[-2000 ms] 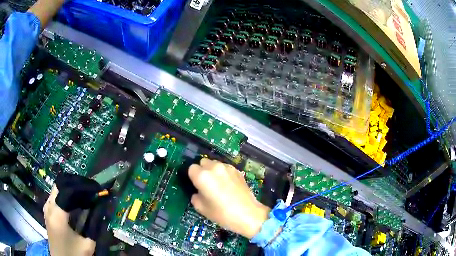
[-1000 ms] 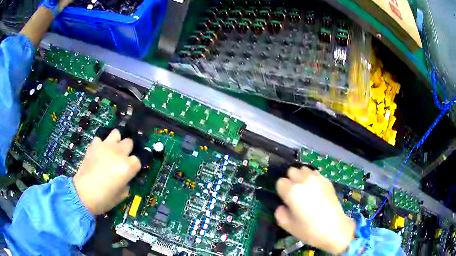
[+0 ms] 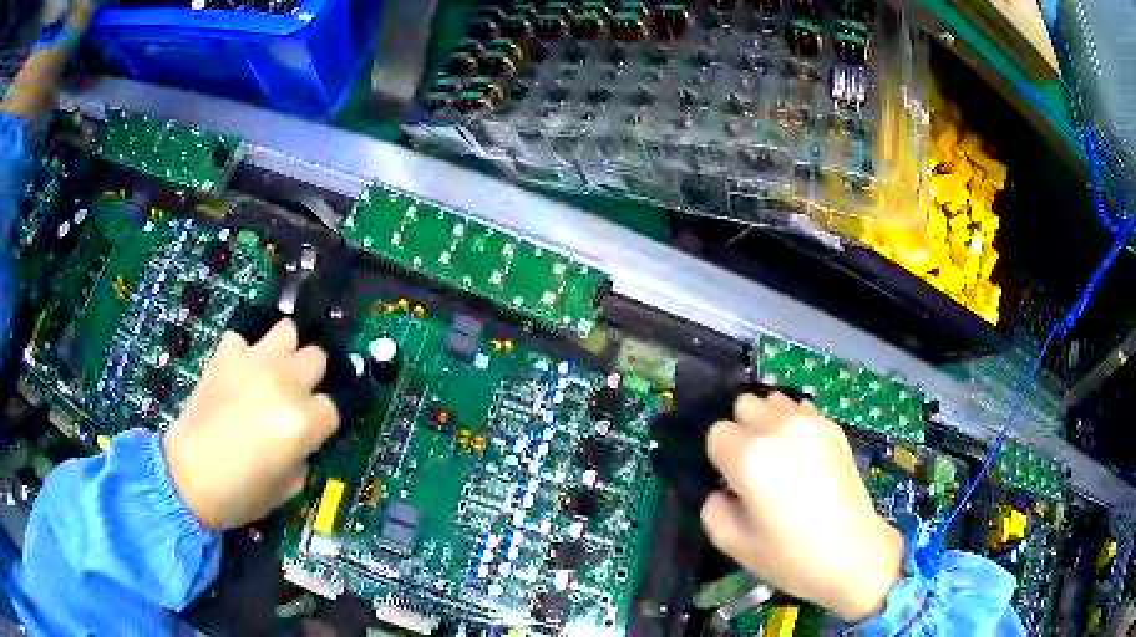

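A green circuit board (image 3: 424, 498) lies in a black carrier in front of me. It bears rows of blue-and-white parts, a yellow block (image 3: 330, 508) and white round-topped cylinders (image 3: 383, 351). A narrow green board (image 3: 473, 258) runs along the carrier's far edge. My left hand (image 3: 255, 423) is at the board's left side, fingers curled. My right hand (image 3: 797, 498) is at the right side, fingers curled, over the gap to the neighbouring board. Dark masses cover both sets of fingertips and hide whether anything is held.
More boards in carriers lie left (image 3: 137, 330) and right. A metal rail (image 3: 523, 212) runs behind them. Beyond it are a blue bin (image 3: 237, 56), clear trays of wound coils (image 3: 648, 137) and yellow blocks (image 3: 959, 212). Another person's arm (image 3: 35, 81) shows upper left. A blue cord hangs right.
My left hand has moved up from the lower left to the board's left side. My right hand has moved off the board to its right side. Over the last second both have stayed nearly in place.
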